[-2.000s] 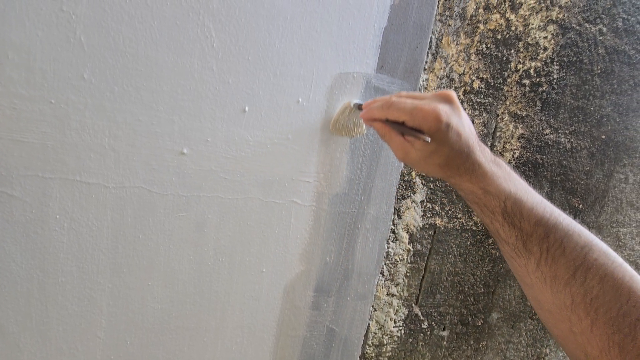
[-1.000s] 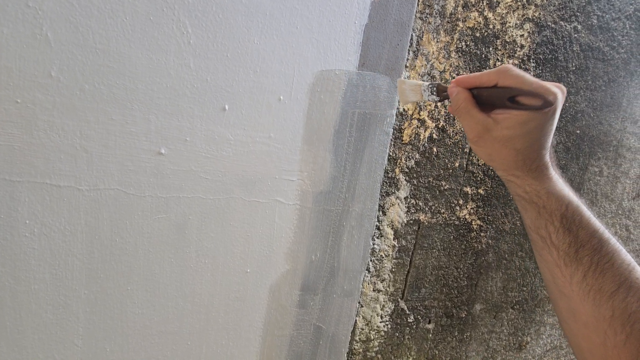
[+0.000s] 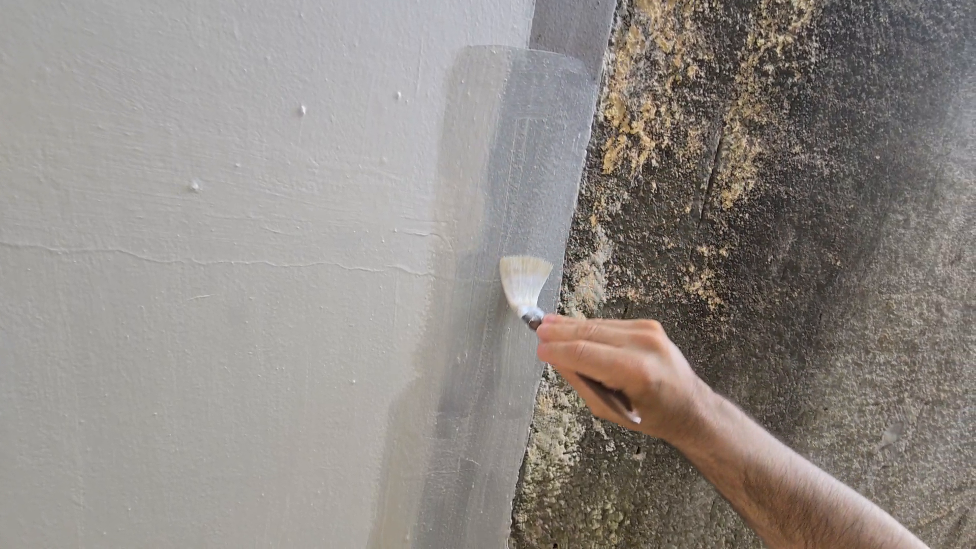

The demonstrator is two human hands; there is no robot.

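Note:
My right hand (image 3: 621, 374) grips the dark handle of a flat paintbrush (image 3: 526, 282), coming in from the lower right. The brush's pale bristles are splayed against a grey strip (image 3: 545, 168) along the wall's right edge. A wet-looking, translucent film of whitish coating covers much of that strip and laps onto the light painted wall (image 3: 229, 343). The film's upper end is rounded; above it the strip looks darker and matt. My left hand is not in view.
Right of the strip's edge lies a rough, dark, weathered surface (image 3: 801, 290) with yellowish and pale crusty patches. A thin crack (image 3: 305, 264) runs across the light wall, which also has small bumps.
My right hand and the brush have moved down and left, from beside the edge onto the grey strip. The bristles, straight a second ago, are now splayed on it.

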